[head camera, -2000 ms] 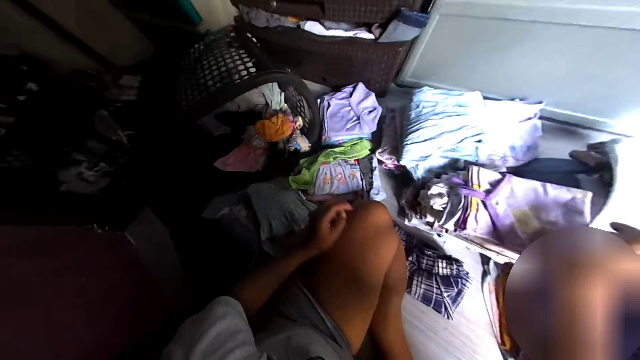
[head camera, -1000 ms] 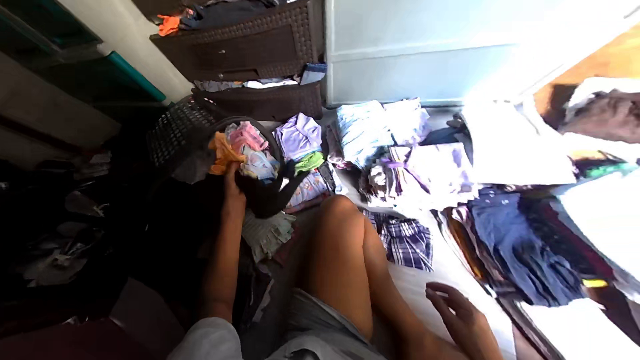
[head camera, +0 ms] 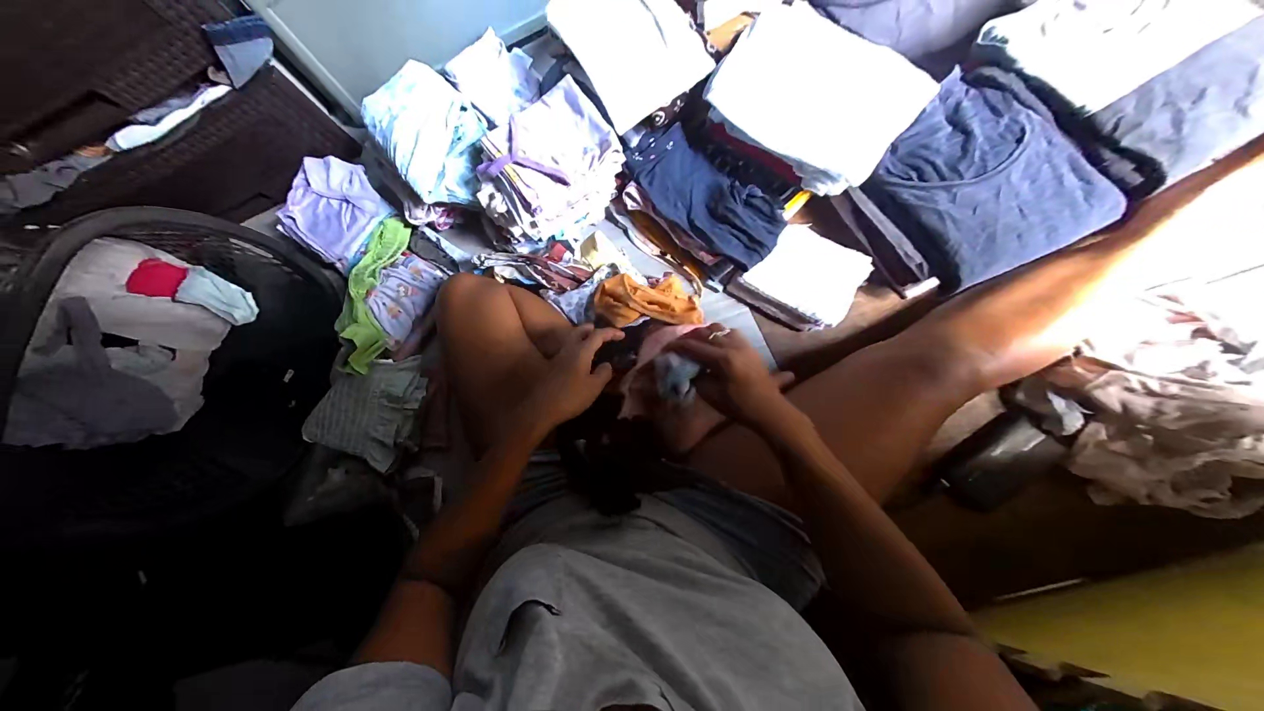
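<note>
Between my legs lies a small heap of garments. On it are an orange cloth (head camera: 649, 299), a pink cloth (head camera: 647, 367), a light blue piece (head camera: 677, 377) and dark fabric (head camera: 602, 449). My left hand (head camera: 576, 373) rests at the left side of the heap, fingers apart, beside the dark fabric; whether it grips any is unclear. My right hand (head camera: 729, 370), with a ring on it, has its fingers closed on the pink cloth.
A dark plastic laundry basket (head camera: 188, 222) with clothes stands at the left, near a brown woven drawer unit (head camera: 197, 148). Folded piles lie ahead, among them a blue shirt (head camera: 997, 188) and a lilac garment (head camera: 334, 209). Crumpled beige cloth (head camera: 1165, 425) is at the right.
The orange and pink clothes, at the basket a second ago, are now between my legs. My left hand has come from the basket to them, and my right hand has joined it. The view has turned.
</note>
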